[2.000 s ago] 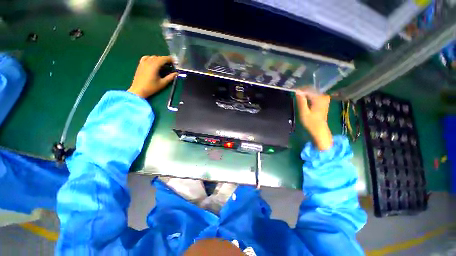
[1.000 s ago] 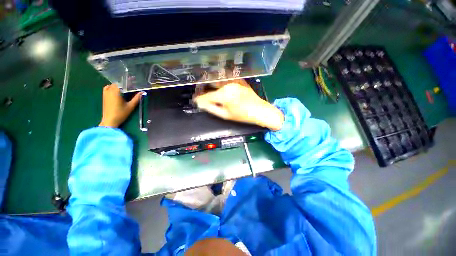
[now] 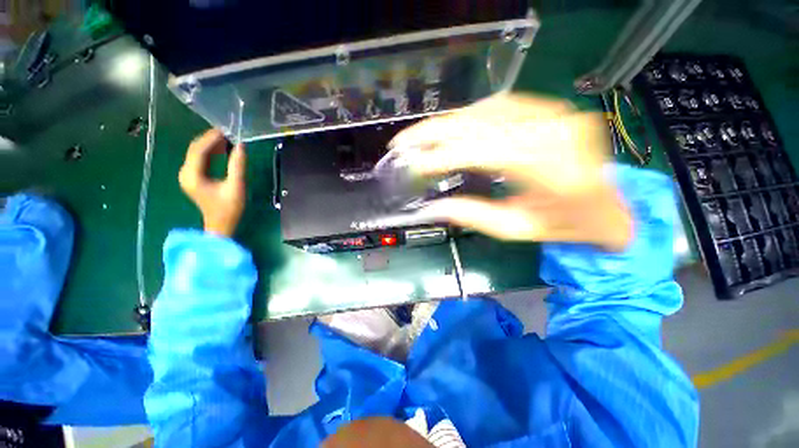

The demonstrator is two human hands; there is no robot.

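Observation:
The black machine box (image 3: 328, 188) stands on the bench in front of me, with red digits and a lit red switch on its front edge. My right hand (image 3: 526, 171) is motion-blurred above the box's right half. A small dark part with shiny detail (image 3: 449, 183) shows between its thumb and fingers; its outline is smeared. The nest at the rear of the box is partly hidden. My left hand (image 3: 215, 184) is empty, thumb and fingers apart, beside the lower left corner of the clear guard (image 3: 298, 103), left of the box.
The ribbed black parts tray (image 3: 731, 184) is at the right, with parts in its far rows. Loose wires (image 3: 626, 127) lie by the metal post (image 3: 635, 44). A pale hose (image 3: 149, 184) crosses the left bench, near small dark parts (image 3: 136, 125). Another person's blue sleeve (image 3: 35, 254) is at far left.
My right hand has moved from the rear middle of the box to the right and nearer the camera, and the dark part now shows in it. My left hand stays by the guard's left corner.

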